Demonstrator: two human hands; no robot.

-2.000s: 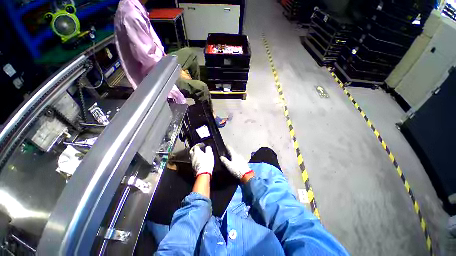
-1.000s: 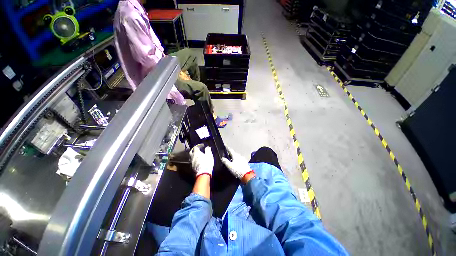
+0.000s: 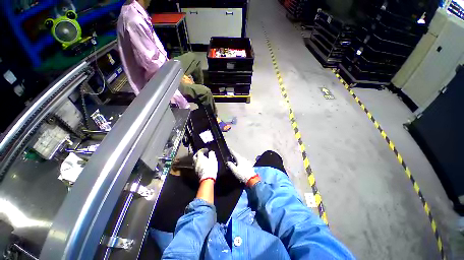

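Note:
A long dark box shape, likely a black tote, lies in front of my lap with a small white label on it. My left hand, in a white glove with a red cuff, rests on its near left part with the fingers bent. My right hand, gloved the same way, lies at its right edge. The fingertips of both hands are small and dark against the box, so I cannot tell whether they grip it.
A silver conveyor rail runs along my left, beside a metal conveyor table with a white cloth. A person in pink sits ahead, beside stacked black totes. Yellow-black tape crosses the floor at right.
The view has shifted very slightly. Both hands and the dark box stay in nearly the same place.

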